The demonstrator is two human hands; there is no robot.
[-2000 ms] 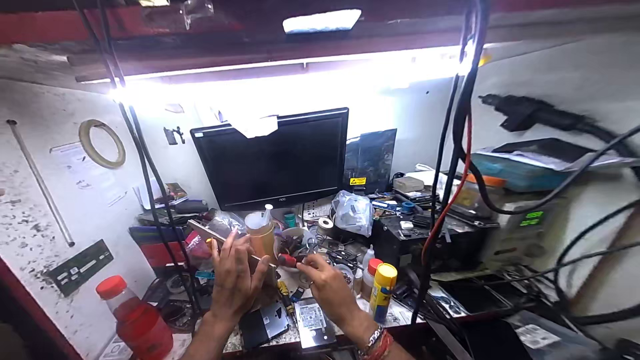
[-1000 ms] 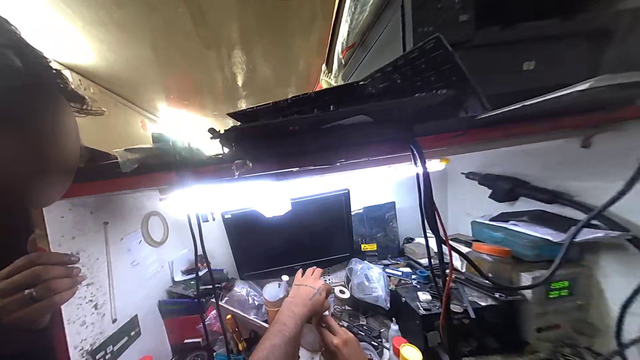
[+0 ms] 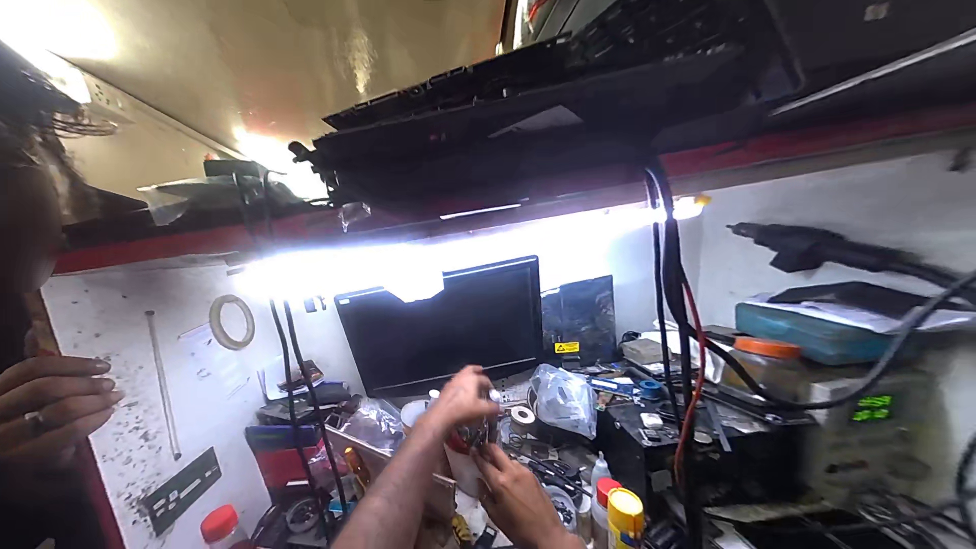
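My left hand [image 3: 465, 400] is raised over the cluttered bench, just below the dark monitor [image 3: 450, 328], with its fingers bent over a container of small tools. Close below it and to its right is my right hand [image 3: 515, 488], fingers curled near the same container. What either hand holds is hidden or too small to tell. A roll of white tape [image 3: 522, 415] and a clear plastic bag [image 3: 564, 400] lie to the right of my hands. A yellow-capped container [image 3: 625, 515] and a red-capped bottle [image 3: 606, 496] stand right of my right hand.
Another person's hand [image 3: 57, 404] with a ring is at the far left. Black cables [image 3: 672, 305] hang in front of the bench. At right are an orange-lidded jar [image 3: 766, 362] and a device with a green display [image 3: 871, 408]. A laden shelf [image 3: 762, 160] runs overhead.
The view has tilted up since two seconds ago. My hands, earlier apart with a red-handled tool in the right one, are now close together. Another person has come into view at left.
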